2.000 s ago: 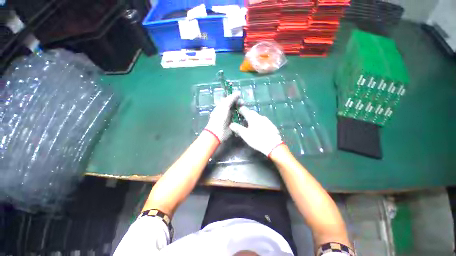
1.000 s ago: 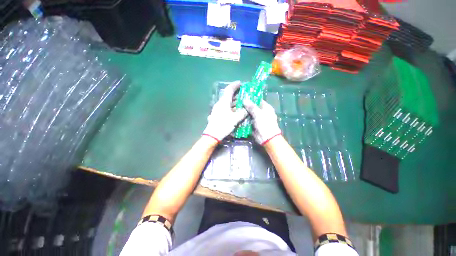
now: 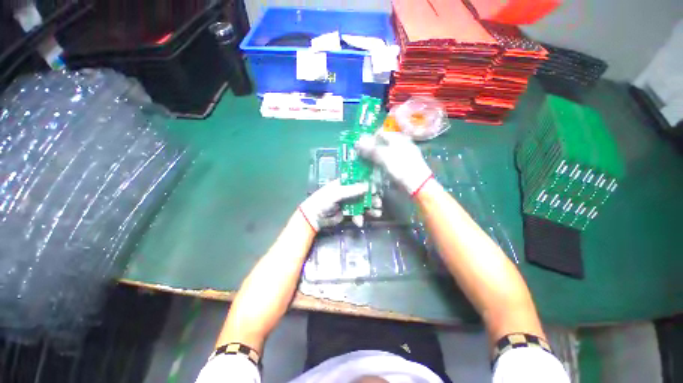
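Observation:
My left hand (image 3: 333, 205), in a white glove with a red cuff edge, holds the lower part of several green circuit boards (image 3: 358, 168). My right hand (image 3: 397, 158), in the same kind of glove, grips the boards at their upper right side. The boards are fanned, with one end pointing up and away. They are over a clear plastic tray (image 3: 359, 256) lying flat on the bench. My hands and forearms hide part of the tray. Whether the boards are joined or separate cannot be told.
Spare clear trays (image 3: 75, 202) are piled at left. A blue parts bin (image 3: 269, 69), small white box (image 3: 301, 107), red sheets (image 3: 449, 71) and a tape roll (image 3: 419, 118) stand behind. The panel stack (image 3: 573, 161) is at right, a black ribbed pad (image 3: 553, 245) in front of it.
My right hand has moved up along the boards, and my left hand has moved down to their lower end. The boards stand more upright. The camera view has shifted.

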